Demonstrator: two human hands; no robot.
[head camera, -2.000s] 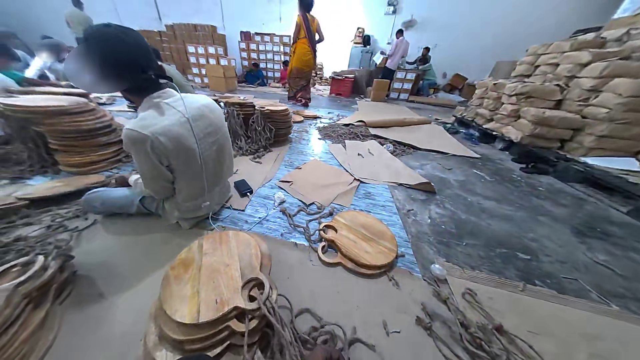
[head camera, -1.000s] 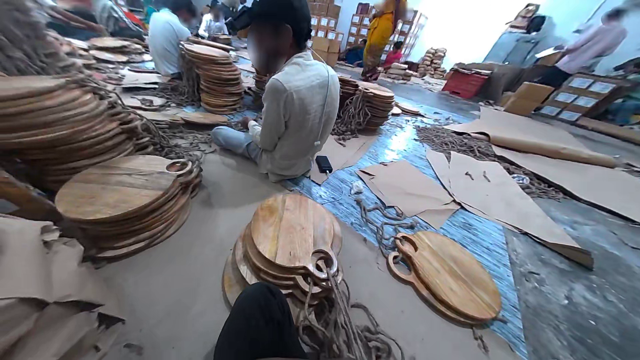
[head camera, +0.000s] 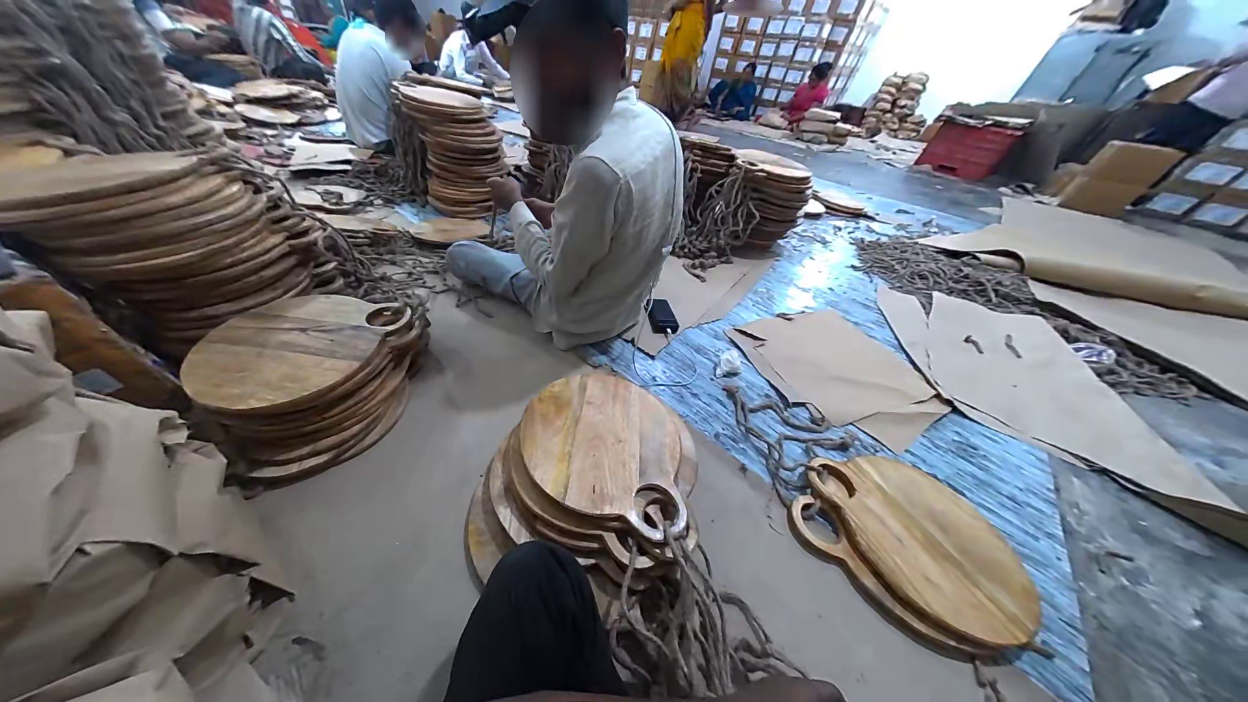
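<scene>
Neither of my hands can be made out. A strip of bare skin (head camera: 785, 689) shows at the bottom edge by the ropes; whether it is hand, arm or foot I cannot tell. My knee in black cloth (head camera: 538, 624) covers part of a stack of round wooden boards (head camera: 595, 448) with ring handles. Knotted ropes (head camera: 687, 614) hang from those handles. To the right, two more round boards (head camera: 941, 546) lie overlapped, with rope (head camera: 780, 439) at their handles. Another stack of round boards (head camera: 288, 351) stands on the left.
A person (head camera: 604, 214) sits ahead beside a black device (head camera: 662, 316) with a cable. Tall board stacks (head camera: 146, 234) rise at the left, above crumpled brown paper (head camera: 107, 536). Cardboard sheets (head camera: 834, 366) lie on the blue floor sheet. Other people and cartons are farther back.
The view has swung left and down, bringing the left stacks, crumpled paper and my knee into sight. The seated person's head has turned to the left.
</scene>
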